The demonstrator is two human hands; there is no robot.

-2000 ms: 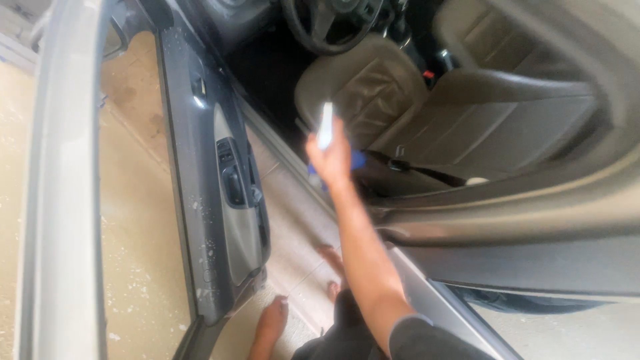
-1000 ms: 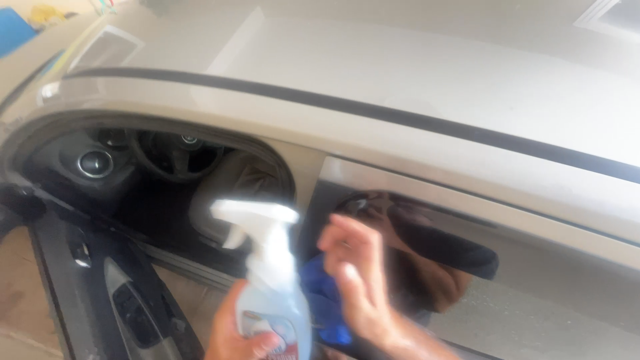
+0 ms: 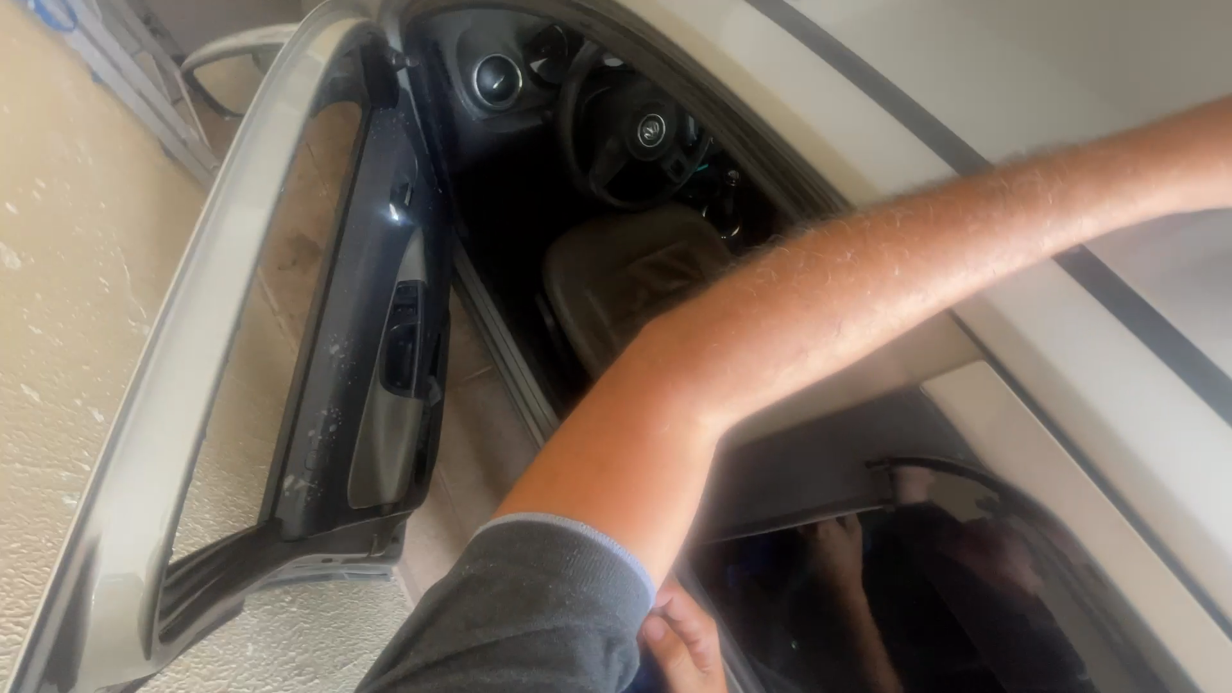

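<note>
My left arm crosses the view from the bottom, its elbow bent over the open front doorway and its forearm reaching right above the car roof [image 3: 1145,58]. My left hand is past the right edge, so what it holds is hidden. Below the dark sleeve, my right hand [image 3: 685,640] shows only in part, with curled fingers beside the rear door's dark window [image 3: 799,616]. A little blue shows beneath it, too hidden to name. The spray bottle is not visible.
The open front door [image 3: 385,385] stands at left, near a textured wall [image 3: 77,289]. Inside the car are a steering wheel [image 3: 650,130] and a seat [image 3: 626,269]. A side mirror [image 3: 226,82] and a metal ladder-like frame [image 3: 159,106] are at upper left.
A second ago my left hand held a spray bottle in view, with my right hand beside it. Now my left arm reaches right, its hand out of view, and my right hand is lower.
</note>
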